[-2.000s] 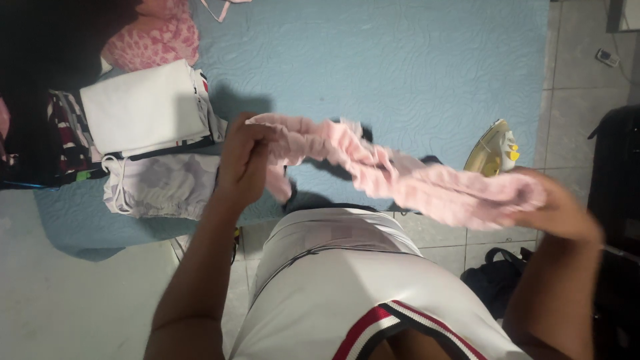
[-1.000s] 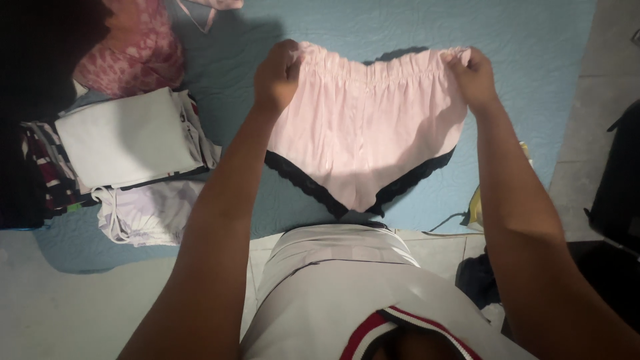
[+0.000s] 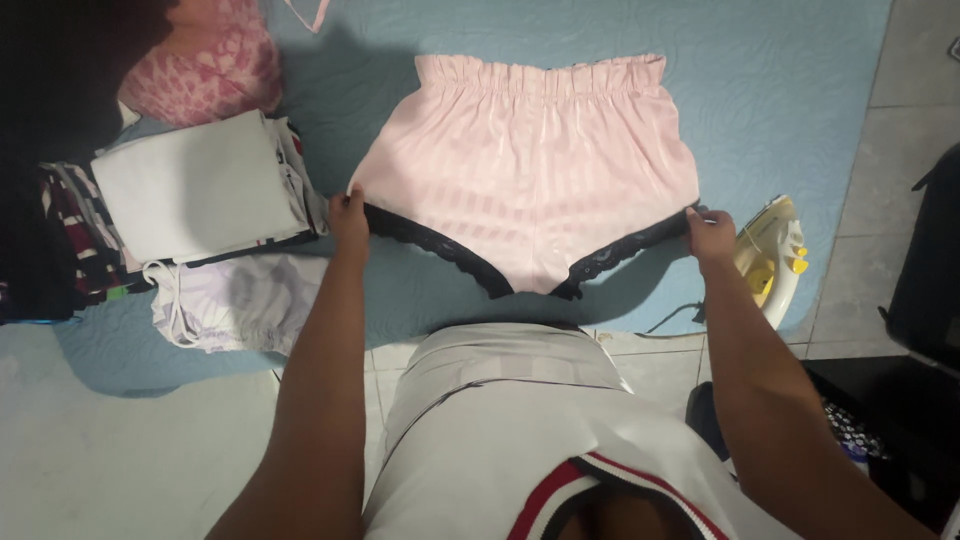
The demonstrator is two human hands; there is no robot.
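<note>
Pink satin shorts (image 3: 532,150) with a gathered elastic waist and black lace leg trim lie spread on a blue quilted cloth (image 3: 795,97), waistband away from me. My left hand (image 3: 350,221) pinches the lower left corner, where the lace meets the side. At the lower right corner, my right hand (image 3: 710,231) pinches the lace edge between thumb and fingers. Just right of that hand is a white and yellow clothes iron (image 3: 772,262), partly hidden by my wrist.
Left of my left hand lie a folded white garment (image 3: 202,187) on a stack, a white and lilac garment (image 3: 240,300) with a drawstring, and a pink patterned cloth (image 3: 217,67). Striped clothes (image 3: 79,225) are at the far left. A black object (image 3: 930,262) stands at the right.
The shorts, bunched between both hands at first and then held up by the waistband, now lie flat. Both hands have moved from the waistband to the lower side corners.
</note>
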